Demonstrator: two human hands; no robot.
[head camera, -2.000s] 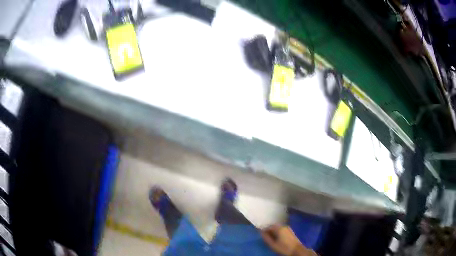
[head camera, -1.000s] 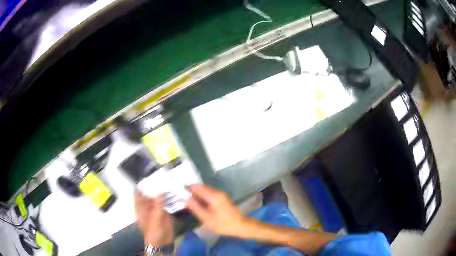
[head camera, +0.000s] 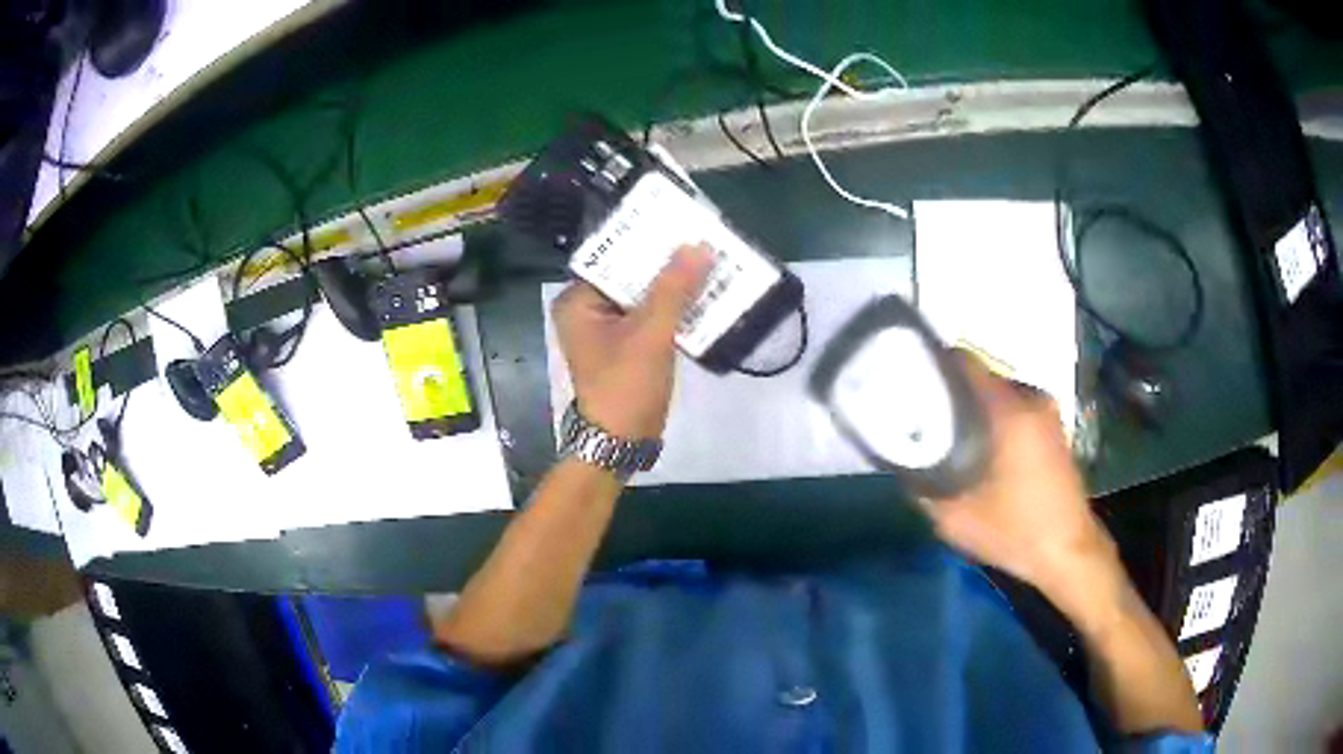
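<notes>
My left hand (head camera: 631, 346), with a metal watch on the wrist, holds a dark smartphone (head camera: 766, 317) tilted above the bench. A white barcode label (head camera: 638, 236) covers much of its upper face. A thin black cable loops by the phone's lower end. My right hand (head camera: 1016, 479) holds a dark handheld scanner (head camera: 957, 442) with a pale oval patch, to the right of the phone; it is slightly blurred. Its grip is hidden in my hand.
Several phones with yellow-green cards (head camera: 427, 371) lie on white sheets (head camera: 339, 486) to the left, with black cables. A white cable (head camera: 813, 140) crosses the back edge. A small dark corded device (head camera: 1137, 386) lies at the right. Black trays (head camera: 1237, 508) with white labels stand at the right.
The view has shifted. My left hand now holds the labelled phone up, and my right hand, earlier beside my left at a blurred white item, now holds the scanner at the right.
</notes>
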